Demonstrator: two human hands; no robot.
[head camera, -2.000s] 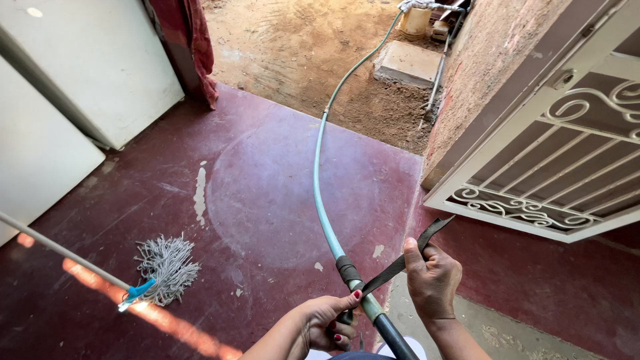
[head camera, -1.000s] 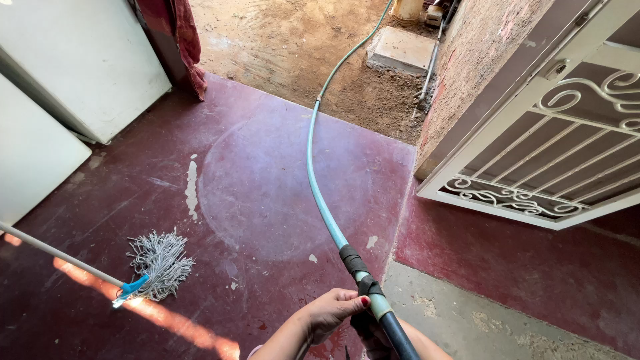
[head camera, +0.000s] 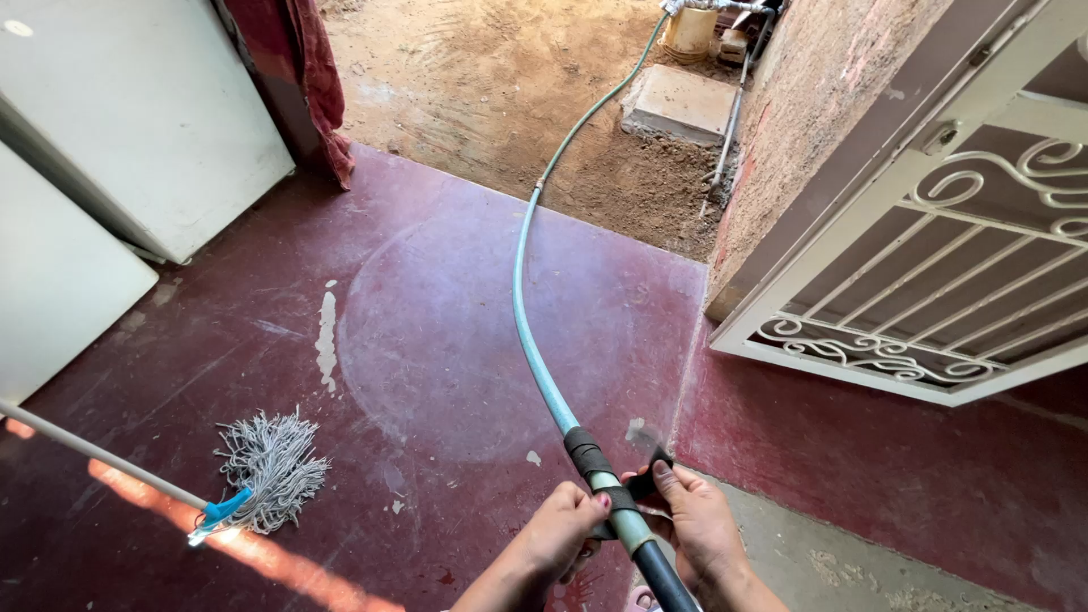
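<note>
A pale green garden hose (head camera: 529, 327) runs from the yard to a joint with a black pipe (head camera: 663, 578) at the bottom. One black rubber strip wrap (head camera: 586, 450) sits tightly around the hose above both hands. Just below it, my left hand (head camera: 565, 531) grips the hose, its thumb pressing on a second turn of black rubber strip (head camera: 619, 498). On the other side of the hose, my right hand (head camera: 693, 518) pinches the strip's free part between thumb and fingers. The fingers behind the hose are partly hidden.
A string mop (head camera: 276, 472) lies on the red floor at left, near two white appliances or cabinets (head camera: 153, 110). A white metal gate (head camera: 858, 365) stands at right beside a rough wall (head camera: 824, 110). Outside are a concrete block (head camera: 682, 104) and a yellowish bucket (head camera: 690, 34).
Two seconds ago my right hand held the strip stretched out to the upper right. It is now lower and closer to the hose, and a turn of strip lies around the hose.
</note>
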